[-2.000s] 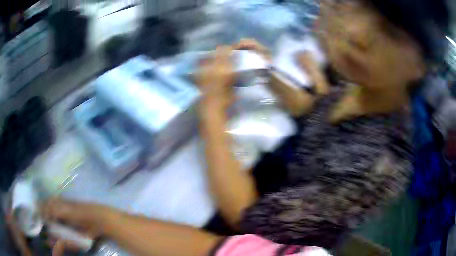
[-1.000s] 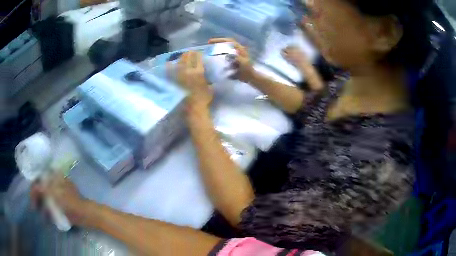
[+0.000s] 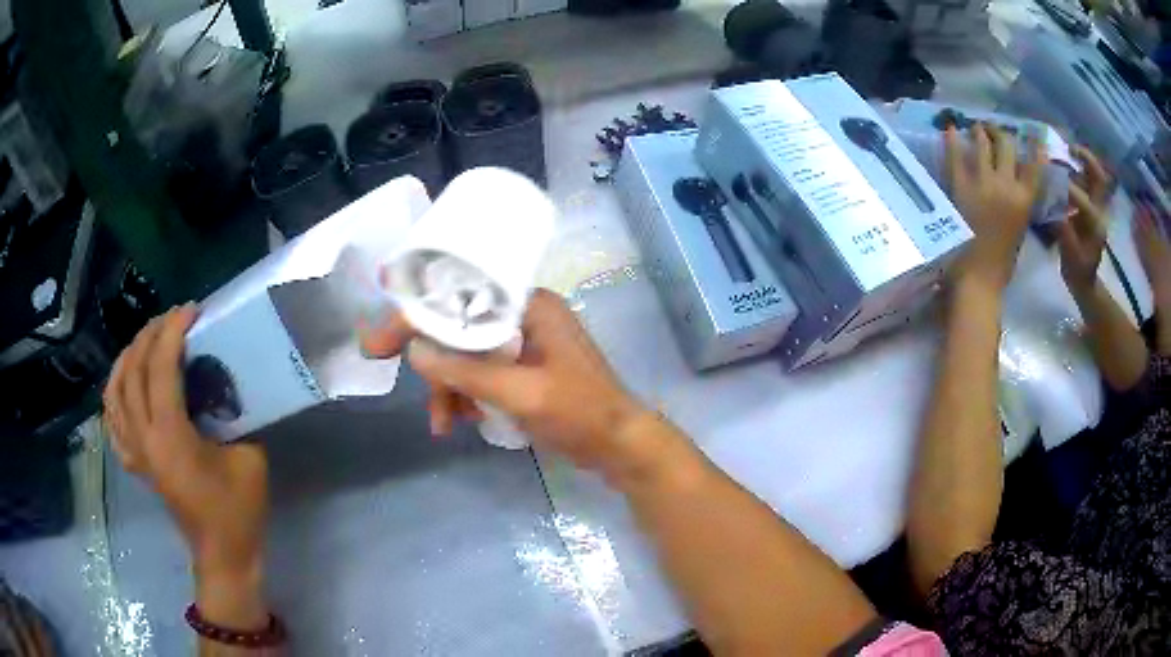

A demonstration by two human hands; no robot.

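My left hand (image 3: 180,424) grips a pale blue and white retail box (image 3: 263,366) at the left, with the dark fan picture partly under my fingers. The box lies tilted, its open end and white flaps towards the right. My right hand (image 3: 539,385) holds a white handheld mini fan (image 3: 494,244) by its handle, its round head up, just right of the box's open end. The fan is outside the box. Whether the fan head touches the upper white flap, I cannot tell.
Closed retail boxes (image 3: 706,244) are stacked right of centre. Black cup-like pieces (image 3: 385,141) stand at the back, with small dark parts (image 3: 649,125) behind the boxes. A neighbour's arms (image 3: 963,385) reach in at the right, holding another box (image 3: 1059,167). A green post (image 3: 77,116) stands at the upper left.
The view has swung left and down. My left hand and the open box now show. My right hand with the white fan appears nearer the picture's centre, beside the box's open end.
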